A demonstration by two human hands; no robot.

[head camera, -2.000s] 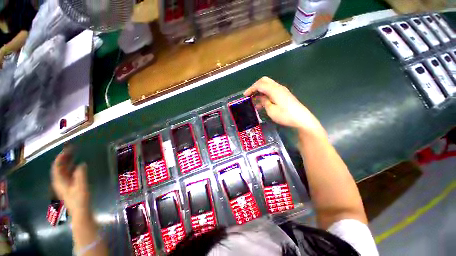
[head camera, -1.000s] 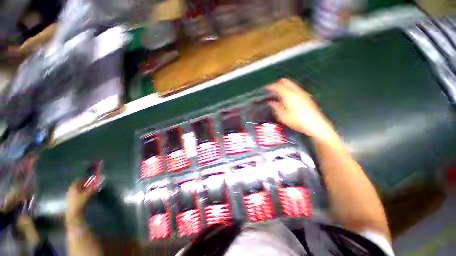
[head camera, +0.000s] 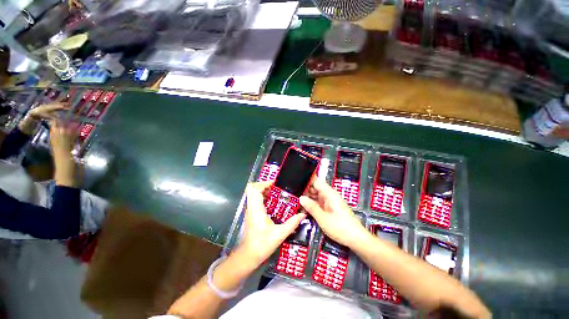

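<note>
A red keypad phone (head camera: 297,172), dark screen up, is held above the left part of a clear blister tray (head camera: 465,187). My left hand (head camera: 259,227) grips its lower left side, with a pale band on the wrist. My right hand (head camera: 330,212) touches its lower right side. Red phones such as this one (head camera: 437,194) lie face up in the tray pockets, in two rows. My hands and the held phone hide parts of the left pockets. A small white slip (head camera: 203,154) lies on the bench left of the tray.
A co-worker's hands (head camera: 59,131) are over another tray of red phones at the far left. Behind the bench (head camera: 156,124) are a brown board (head camera: 412,99), a fan (head camera: 345,9), stacked filled trays (head camera: 462,59), a pale sheet pile (head camera: 234,71) and a bottle (head camera: 549,123).
The view has swung left. My left hand has come from the left to the tray with a phone; my right hand has left the tray's far right corner and joined it. The white slip now shows.
</note>
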